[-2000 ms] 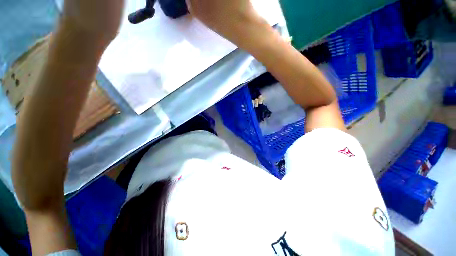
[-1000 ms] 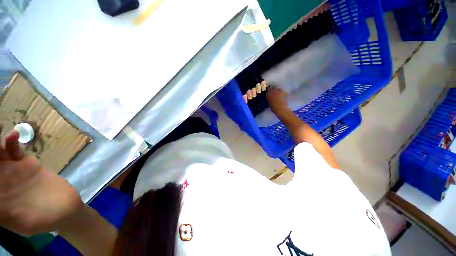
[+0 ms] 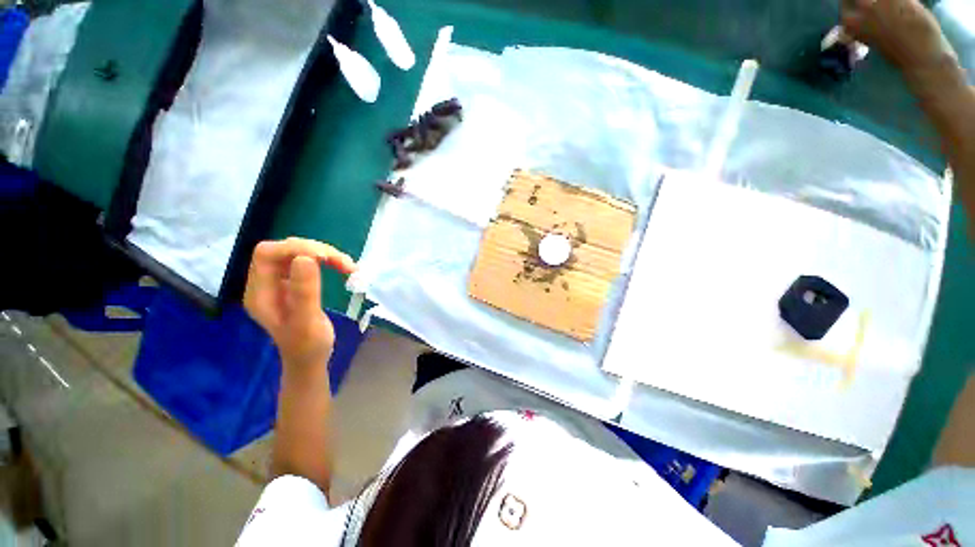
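Observation:
My left hand (image 3: 291, 299) is raised at the bench's near edge, left of the plastic sheeting, fingers loosely bent and nothing seen in it. My right hand (image 3: 896, 30) is at the top right corner, partly cut off, at a small dark part with a pale band (image 3: 841, 53); its fingers seem to hold it, but the grip is blurred. A black block (image 3: 813, 308) sits alone on the white board (image 3: 738, 256). A small white cap (image 3: 555, 249) stands on stained cardboard (image 3: 505, 280). Small dark pieces (image 3: 426, 135) lie in a pile at the sheeting's upper left.
Two white pointed bottles (image 3: 355, 71) lie behind the pile. A long black-rimmed tray (image 3: 265, 187) with whitish film is at the left. A blue crate (image 3: 209, 369) is below the bench at left. Yellowish tape (image 3: 852, 350) marks the white board.
The view has swung left, showing the tray and bottles. My right hand has moved from the blue crate to the bench's far right. My left hand has moved off the cardboard area.

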